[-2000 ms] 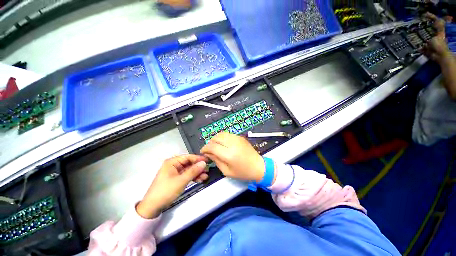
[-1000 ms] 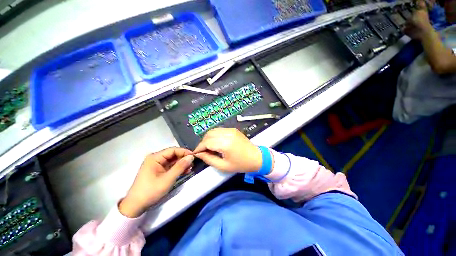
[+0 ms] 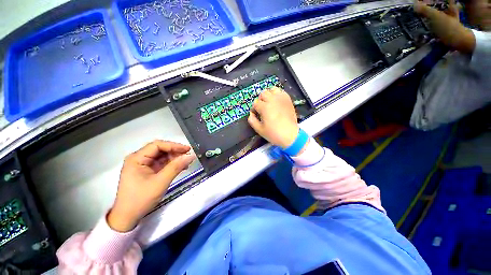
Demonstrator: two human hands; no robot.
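Note:
The green circuit board panel [image 3: 226, 110] lies in a black carrier [image 3: 188, 121] in front of me. My right hand [image 3: 274, 115], with a blue wrist band, is over the panel's right half, fingertips down at the board. Its fingers hide that part, and whether they hold a component cannot be seen. My left hand [image 3: 145, 177] is in the air left of the carrier, over the pale track, thumb and forefinger close together. No component shows between them, but one so small cannot be ruled out.
Blue bins with loose silvery components [image 3: 89, 59] stand behind the carrier. Pale clamp levers [image 3: 212, 78] lie on the carrier's back part, one [image 3: 245, 149] near its front edge. Another carrier [image 3: 29, 215] is at the left, more at the right. Another person's hand [image 3: 444, 24] is at upper right.
My hands were together at the carrier's front left corner and have parted. My right hand has moved up and right onto the panel; my left has moved left. The view has shifted.

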